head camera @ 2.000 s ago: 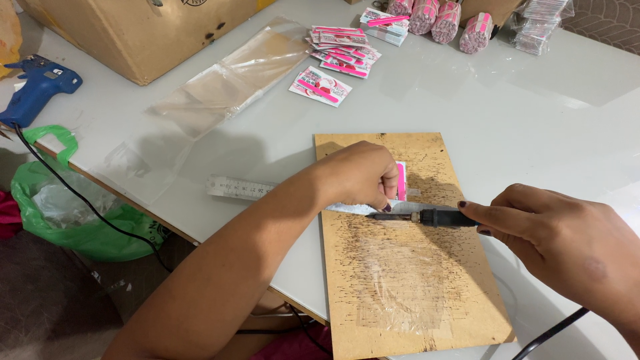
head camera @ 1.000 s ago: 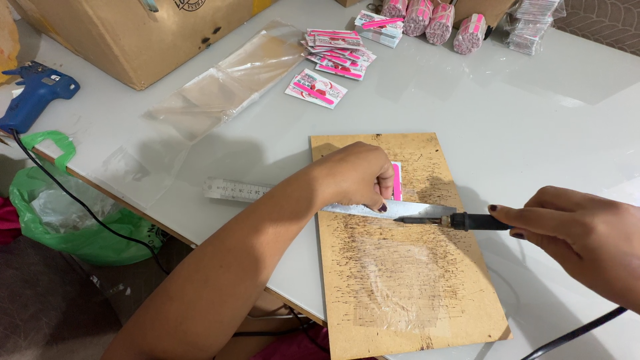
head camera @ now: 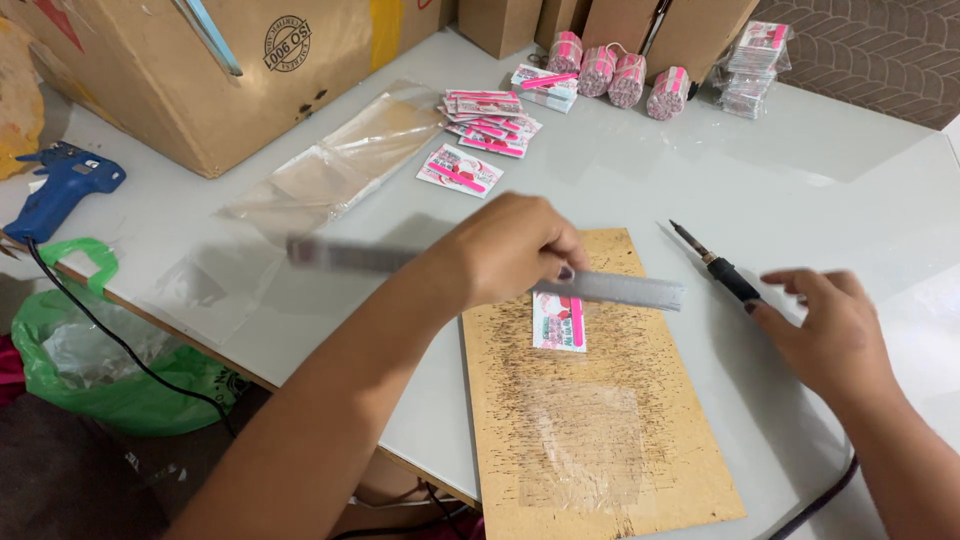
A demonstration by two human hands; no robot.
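Note:
My left hand point(head camera: 525, 251) grips a ruler point(head camera: 622, 289), blurred by motion, over the upper part of a scorched wooden board point(head camera: 697, 457). Below the ruler lies a printed card with a pink nail file point(head camera: 559, 322), and lower on the board is a piece of clear plastic film point(head camera: 581, 442). To the right of the board, my right hand point(head camera: 825, 326) has its fingers spread. A soldering iron point(head camera: 727, 276) points up and left beside it, the thumb at the rear of its black handle; whether the thumb bears on it cannot be told.
Carded nail files point(head camera: 487, 124) are piled behind the board, near a clear plastic bag point(head camera: 337, 165). Banded rolls point(head camera: 600, 71) and a wrapped stack point(head camera: 752, 67) stand at the back. A cardboard box point(head camera: 202, 97), a blue glue gun point(head camera: 64, 187) and a green bag point(head camera: 127, 397) are left.
The ruler has been raised off the board, uncovering more of the card. My right hand's fingers have spread, and the soldering iron has moved from the ruler's edge to the right of the board.

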